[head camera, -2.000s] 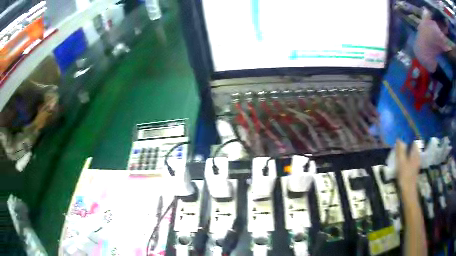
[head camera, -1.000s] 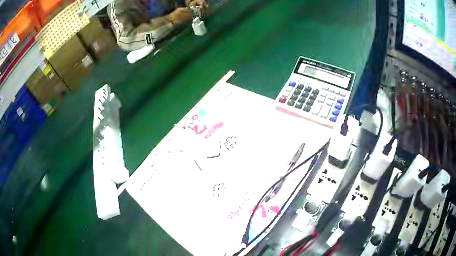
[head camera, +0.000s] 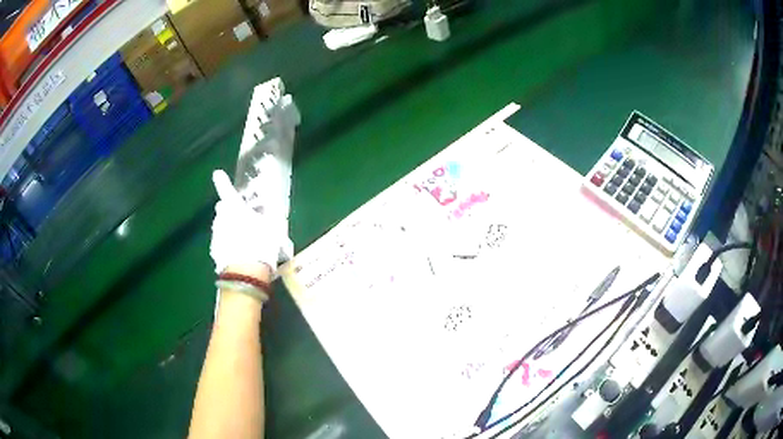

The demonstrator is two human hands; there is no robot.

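Observation:
My left hand [head camera: 245, 230], in a white glove with a red-brown band at the wrist, reaches up from the bottom left. It lies over the lower part of the long white tray of adapters [head camera: 270, 163] on the green surface. One finger sticks up beside the tray's left side. Glare and the glove hide whether the fingers grip the tray or an adapter. My right hand is not in view. The tray stands at the left corner of the paper-covered work board [head camera: 386, 283].
A pen [head camera: 603, 285] and black cables [head camera: 549, 343] lie on the board's right part. A calculator [head camera: 654, 182] is beyond it. White adapters [head camera: 691, 287] sit in sockets at the lower right. A loose adapter [head camera: 436, 23] lies near a person's sleeve [head camera: 356, 10]. Boxes [head camera: 209, 34] stand upper left.
The view has swung left from the screen and socket rack to the tray. My gloved left hand has come in over the tray. The bare right hand seen at the rack earlier is out of view.

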